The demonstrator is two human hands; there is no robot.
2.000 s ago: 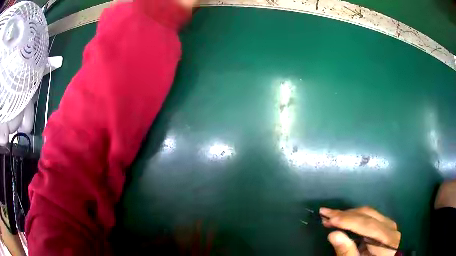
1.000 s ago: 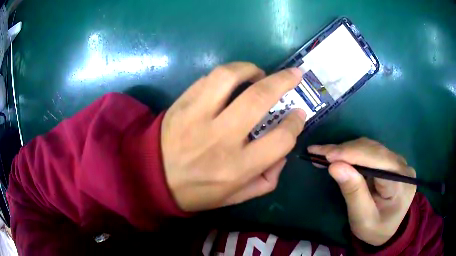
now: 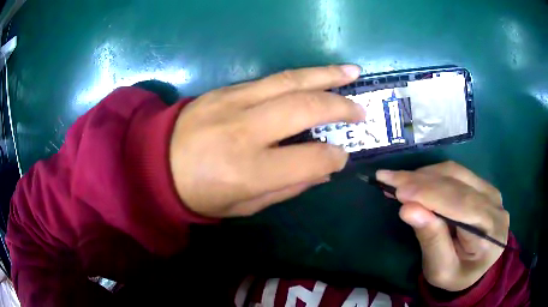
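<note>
The phone front housing (image 3: pixel 384 154) lies nearly level across the green bench, slightly tilted, its right end uncovered. The pale LCD module (image 3: pixel 440 108) fills that end. A blue, dark and white flex cable (image 3: pixel 394 121) lies between it and the white keypad board (image 3: pixel 374 133), which has dark dots. My left hand (image 3: pixel 258 141) lies over the left part of the housing, fingers on the board and rim, hiding that end. My right hand (image 3: pixel 453 222) holds the black tweezers (image 3: pixel 459 224) just below the housing, tips pointing left and not touching it.
The shiny green bench surface (image 3: pixel 240 36) surrounds the work, with bright light reflections. A pale object (image 3: pixel 8 48) shows at the far left edge. My clothing with white lettering (image 3: pixel 306 295) is at the bottom edge.
The view has turned down from the far strip. The housing came into view under my left hand and has since rotated clockwise to lie nearly level. The tweezers tilt more steeply.
</note>
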